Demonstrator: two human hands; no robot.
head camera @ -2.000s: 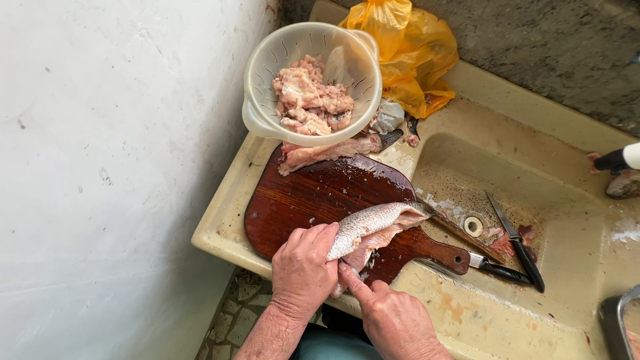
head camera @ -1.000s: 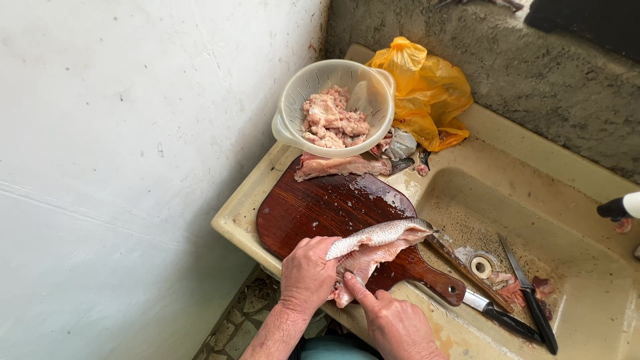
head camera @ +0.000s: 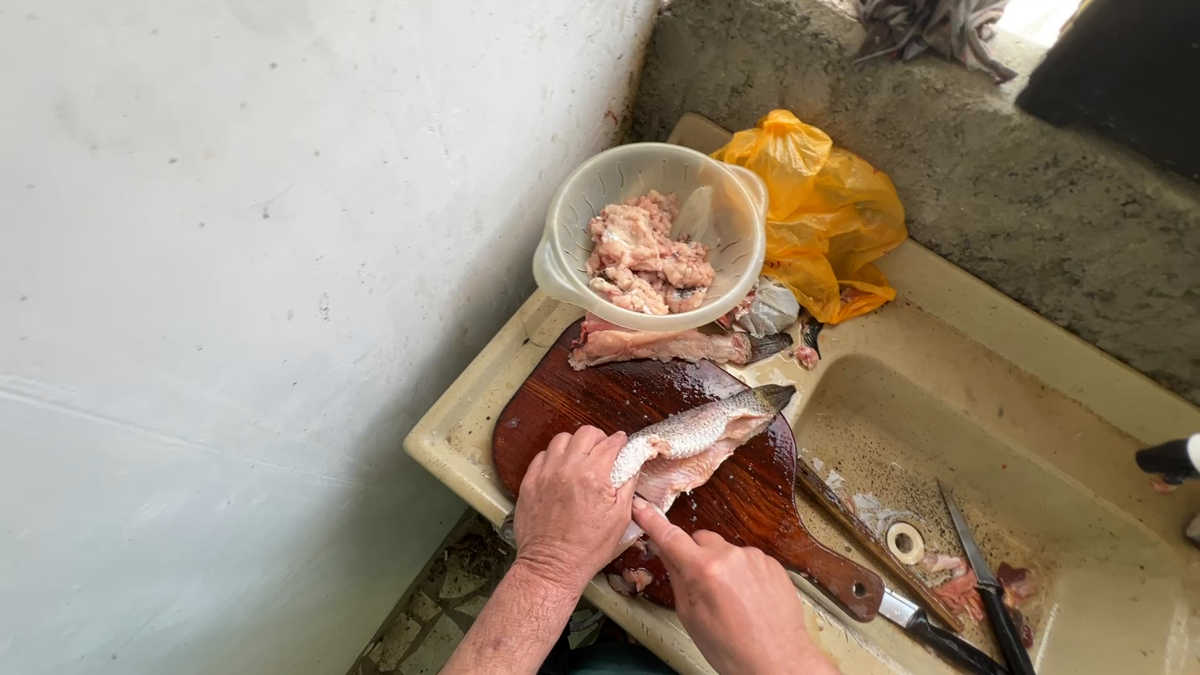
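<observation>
A scaled fish [head camera: 698,436], slit open along its flesh, lies on a dark wooden cutting board [head camera: 562,412] with its tail toward the upper right. My left hand [head camera: 574,502] grips its near end. My right hand [head camera: 736,586] is at the fish's near edge, fingers curled and index finger extended against the flesh; whatever it holds is mostly hidden beneath it. Another cut piece of fish [head camera: 661,346] with a tail rests along the board's far edge. Beyond it, a translucent plastic colander [head camera: 562,258] contains pale pink fish flesh or roe [head camera: 647,253].
A beige sink [head camera: 956,403] extends right, with a black-handled knife [head camera: 984,577], a wooden strip [head camera: 877,544] and scraps in it. Another black-handled knife [head camera: 937,637] lies by the board's handle. A yellow plastic bag [head camera: 816,206] sits behind, and a white wall [head camera: 281,281] bounds the left.
The fish's slit side showed more broadly a second ago; its tail end has shifted away from the sink edge, farther onto the board. Both hands remain at its near end. The view has shifted.
</observation>
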